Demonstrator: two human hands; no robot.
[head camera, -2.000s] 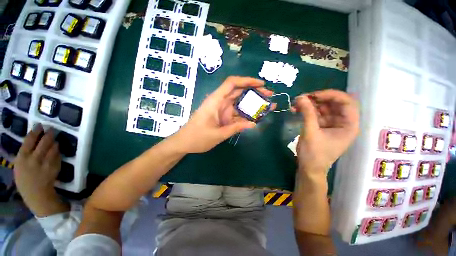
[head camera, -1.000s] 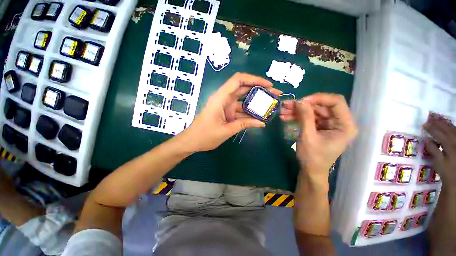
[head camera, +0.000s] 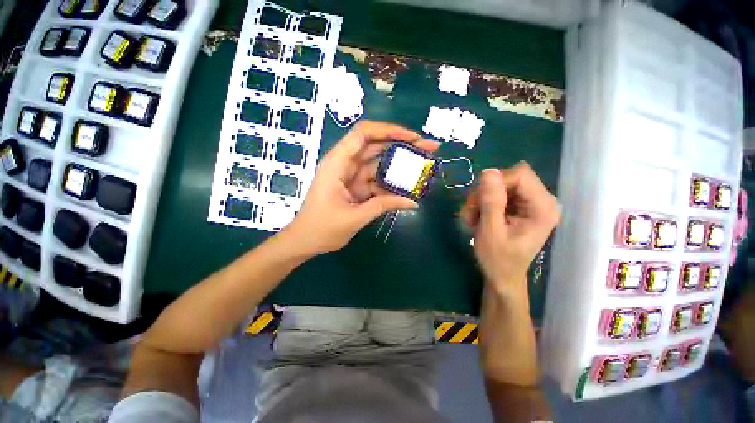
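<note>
My left hand (head camera: 352, 186) holds an open black watch case assembly (head camera: 407, 172) by its edges, with the white-and-yellow block facing up. A very thin pale loop (head camera: 458, 173) shows between the case and my right hand. My right hand (head camera: 512, 216) is to the right of the loop, its fingers curled and partly blurred. I cannot tell whether its fingertips hold the loop. Two thin silver legs, likely tweezers (head camera: 387, 225), stick out below my left hand; the rest is hidden.
A die-cut sheet (head camera: 213, 198) lies on the green mat (head camera: 372, 277), with white scraps (head camera: 454, 125) beyond my hands. The left tray (head camera: 170, 157) holds black units. The right tray stack (head camera: 598, 173) holds pink-edged units (head camera: 637, 230). A blurred sleeve (head camera: 70, 384) is at lower left.
The other person's hand at the right tray is gone from view. My right hand has moved slightly left and down, and more of the pale loop shows. My left hand still holds the case.
</note>
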